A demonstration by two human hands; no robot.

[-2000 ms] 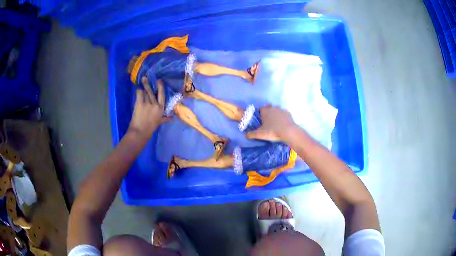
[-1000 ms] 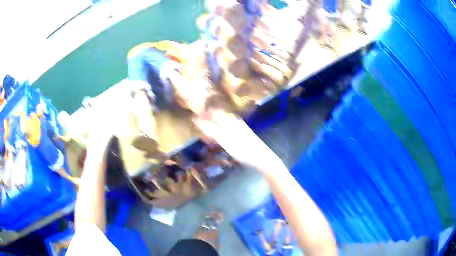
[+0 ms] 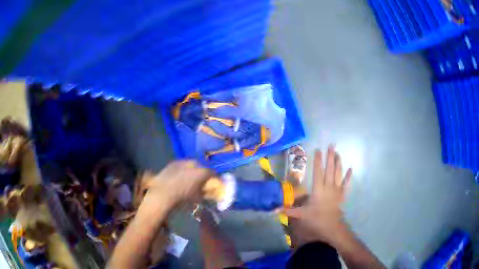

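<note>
A figure lower body with blue shorts (image 3: 258,195) lies across in front of me, its orange sash at the right end. My left hand (image 3: 181,181) is closed around its leg beside the white cuff. My right hand (image 3: 324,197) is at the waist end with fingers spread, its thumb by the tan block; it does not appear to grip. The foot is hidden by my left hand. Beyond, two more lower bodies, one at the left (image 3: 191,114) and one at the lower right (image 3: 251,137), lie in a blue crate (image 3: 295,118) on a pale liner.
Tall stacks of blue crates stand at the upper left (image 3: 142,47) and right (image 3: 457,121). A box of loose tan and blue parts (image 3: 113,197) is at the lower left, beside the bench edge (image 3: 47,210). My foot (image 3: 297,160) is near the crate. Yellow floor tape shows.
The view has swung from the bench back to the floor crate, now farther off than two seconds ago. My left hand now holds another lower body by the leg.
</note>
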